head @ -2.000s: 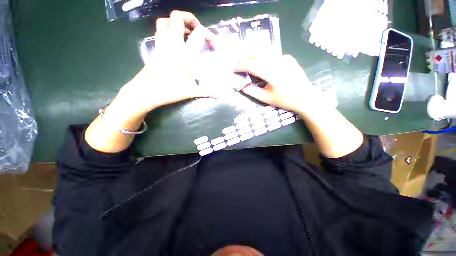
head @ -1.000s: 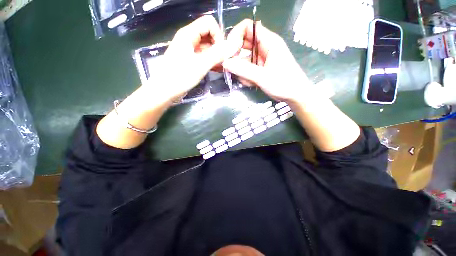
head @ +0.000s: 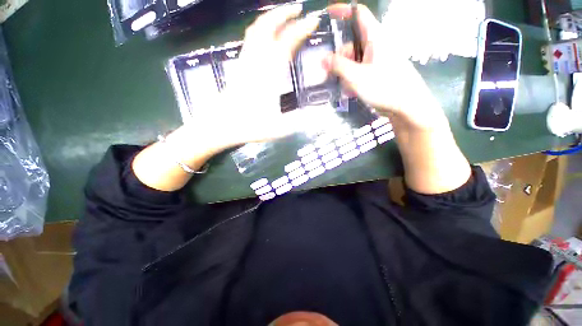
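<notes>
A black-framed panel point(head: 193, 62) with bright pale windows lies in front of me, partly under my hands. My left hand point(head: 255, 92) is over its middle, washed out by glare; whether its fingers hold anything is unclear. My right hand point(head: 386, 79) is over the panel's right end, holding a slim dark tool point(head: 357, 32), blurred and upright between the fingers. A sheet of white oval stickers point(head: 314, 163) lies at the near bench edge, in slanting rows.
A stack of dark glossy panels point(head: 179, 14) is at the far edge. Fanned white sheets point(head: 434, 28) and a phone point(head: 495, 76) are at right. Crinkled clear plastic point(head: 22, 153) is at left. A small white round object point(head: 559, 120) is far right.
My hands have moved apart, my right hand to the right. More of the panel's windows shows. A small clear piece now shows below my left wrist.
</notes>
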